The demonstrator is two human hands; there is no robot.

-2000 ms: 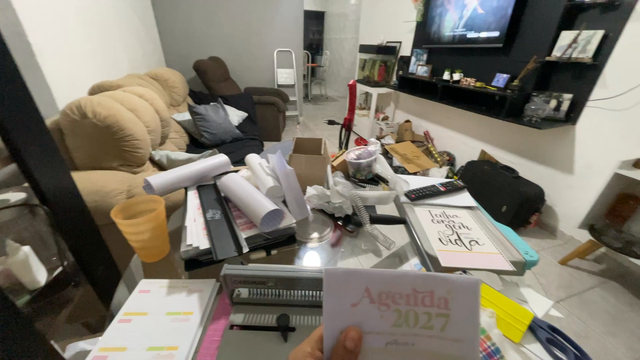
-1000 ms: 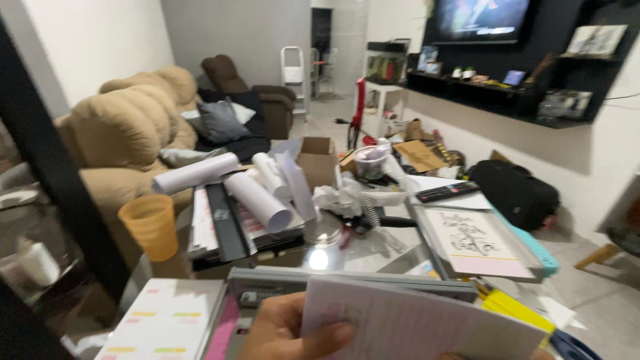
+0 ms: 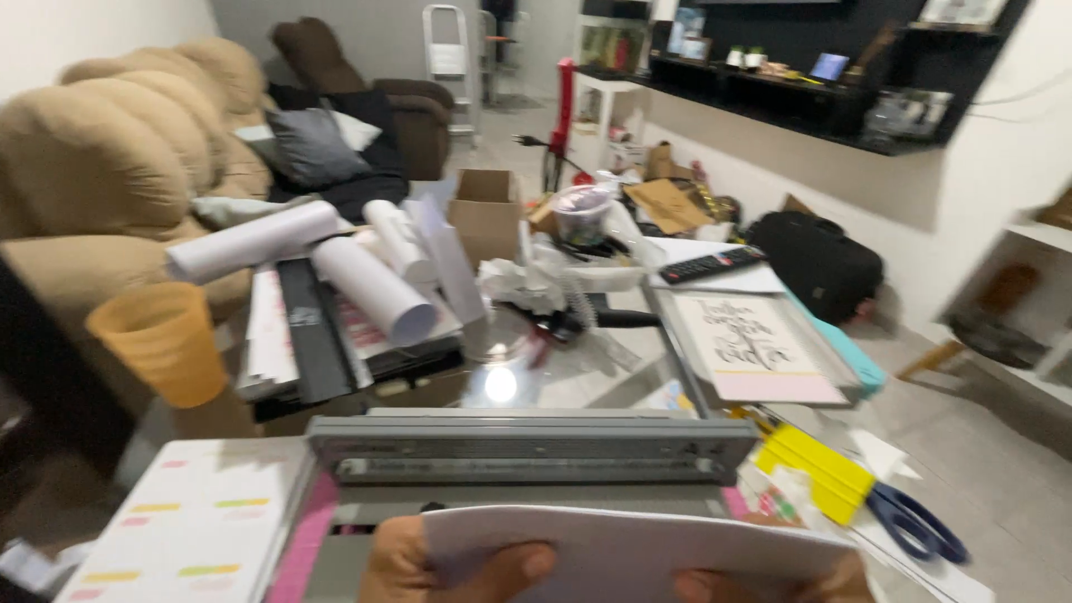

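My left hand [image 3: 461,563] grips the left side of a stack of white paper sheets [image 3: 620,548], its thumb lying on the near face. At the right side of the same stack, my right hand [image 3: 779,582] holds on, partly hidden by the sheets and cut off by the lower edge. Just beyond the paper lies a grey punch-and-binding machine [image 3: 536,452], on a pink surface. Left of the machine rests a pile of printed planner pages [image 3: 184,519] with small coloured bars.
An orange plastic cup [image 3: 163,343] stands at left, near rolled paper [image 3: 373,289]. Navy-handled scissors [image 3: 917,519] and a yellow plastic piece [image 3: 816,473] lie at right. Behind them are a lettered cover sheet [image 3: 762,343] in a tray, a remote control [image 3: 710,264] and a cardboard box [image 3: 484,218].
The sheets, earlier held upright with a printed cover facing me, now show a plain face and sit lower. My right hand has come into view at their right side.
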